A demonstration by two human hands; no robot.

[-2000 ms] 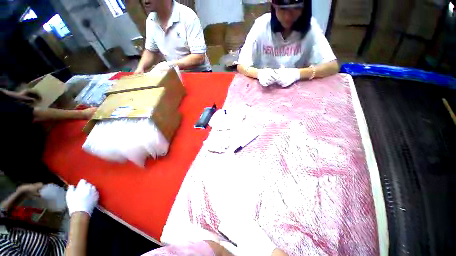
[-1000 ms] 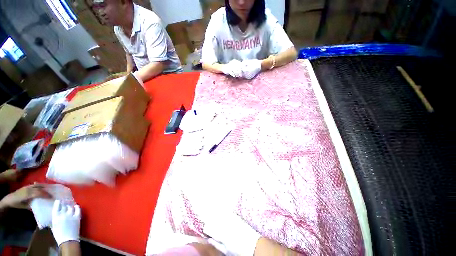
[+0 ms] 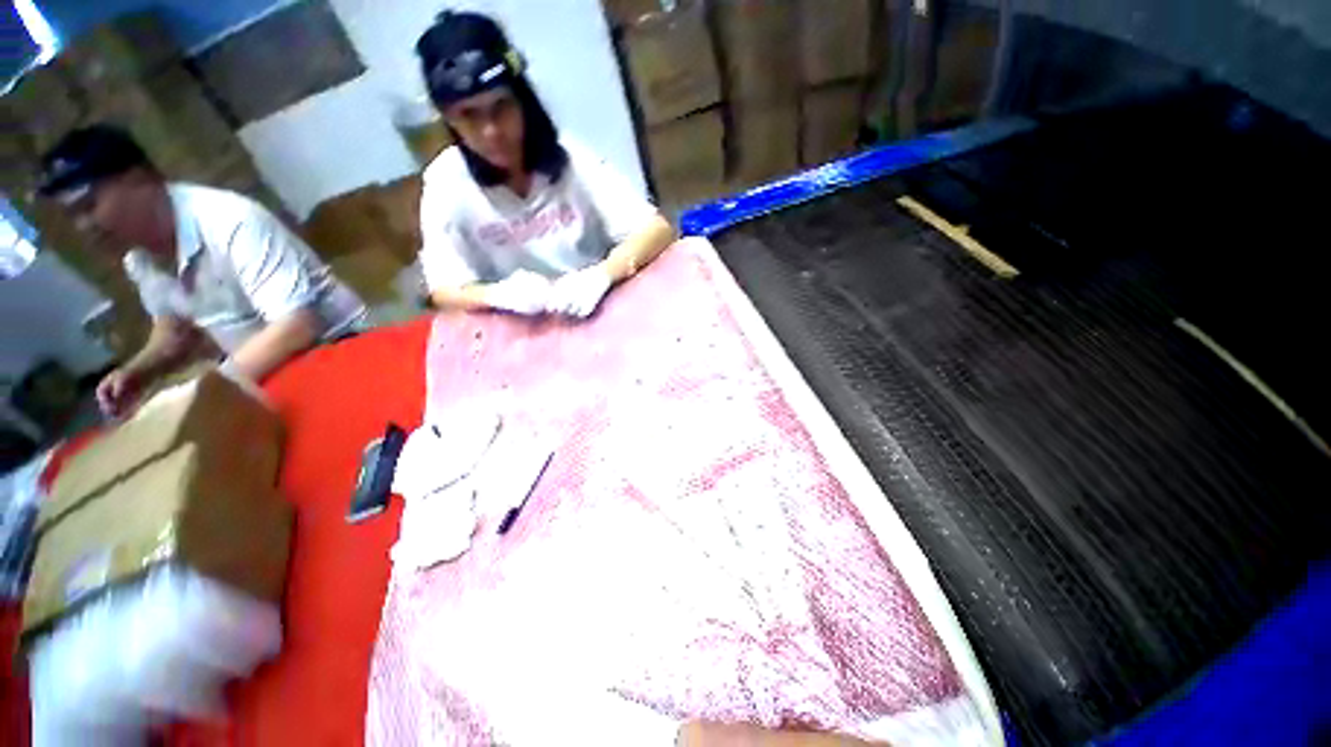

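Observation:
A strip of bare forearm or wrist (image 3: 774, 734) shows at the bottom edge, with white beside it that may be glove. I cannot tell which arm it is. My hands are cut off or lost in the glare, and no held thing is visible. Pink and white bubble wrap (image 3: 657, 482) lies in front of me. On it are a marker pen (image 3: 526, 492) and a crumpled white pile, maybe cloths or gloves (image 3: 438, 504). A small black slab, maybe a phone (image 3: 375, 473), lies left of the pile.
A dark mesh conveyor (image 3: 1007, 423) runs on the right, with narrow tan strips (image 3: 956, 237) on it and blue-wrapped edges (image 3: 861, 175). A carton (image 3: 161, 511) with white bags (image 3: 146, 649) stands on the red cover (image 3: 329, 438). Two people (image 3: 533, 219) are across the table.
The view has swung right, so the table things sit further left and more conveyor shows. The worker at the near left is out of view. The arms at the bottom show less.

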